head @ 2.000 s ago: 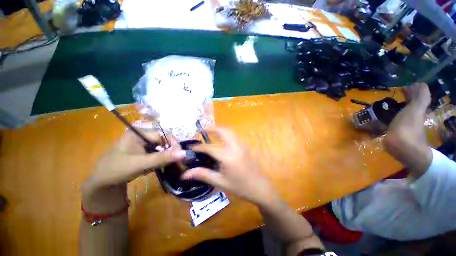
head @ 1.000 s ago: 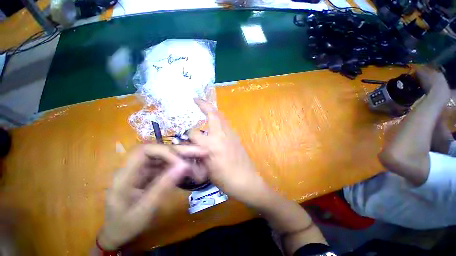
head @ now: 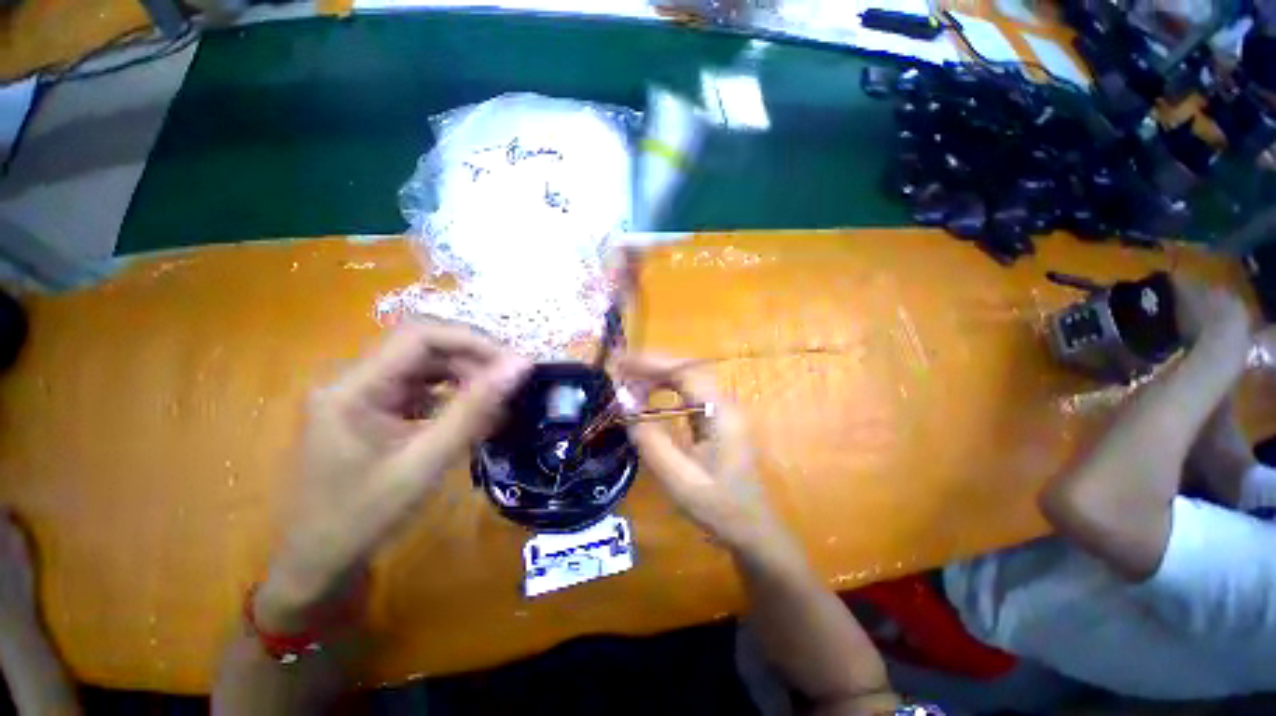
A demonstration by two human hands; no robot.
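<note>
A round black camera housing lies open on the bench, with a silver-white bracket below it. My right hand is at its right rim, fingertips on thin internal wires that end in a small white plug. A dark main cable rises there to a blurred white wrap with a yellow band. My left hand is at the left rim, thumb and finger close together; whether it holds a thin ring cannot be told. A clear-white bag with handwriting lies behind, tangled clear rings at its mouth.
A green belt runs behind the orange bench. A heap of black parts lies on it at right. Another person's arm reaches to a grey-black camera unit. Part of another arm shows at the left edge.
My hands have moved apart, uncovering the housing's inside. The wires and plug now show at my right hand. The wrapped cable end has swung from the left to the upper right.
</note>
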